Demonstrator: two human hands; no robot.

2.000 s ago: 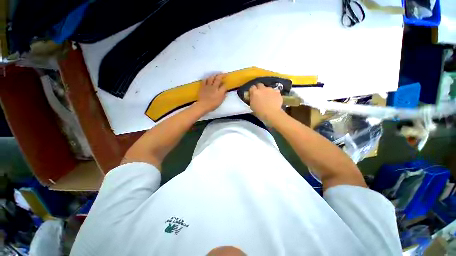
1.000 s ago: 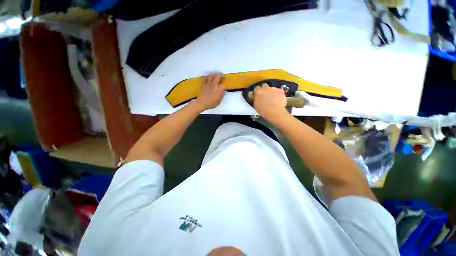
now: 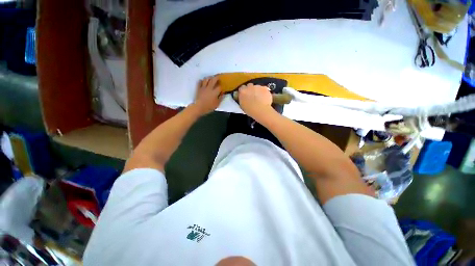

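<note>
A long yellow pressing template (image 3: 307,83) lies along the near side of the white table, with a thin dark fabric rim showing at its lower edge. My left hand (image 3: 209,94) lies on the template's left end, fingers spread, and covers it. My right hand (image 3: 255,98) is closed around the handle of the steam iron (image 3: 278,85). The iron's dark body overlaps the template's near edge, just right of my left hand. The white iron hose (image 3: 333,102) runs from the iron to the right.
Stacked dark curved panels (image 3: 224,23) lie at the table's far side. Black scissors (image 3: 424,54) lie at the far right beside tan strips. An open reddish-brown cardboard box (image 3: 140,78) stands left of the table (image 3: 364,57). A clear plastic bag (image 3: 388,171) is below the right edge.
The view has shifted. The iron has moved left along the template, closer to my left hand. My left hand now lies at the template's left end instead of further in.
</note>
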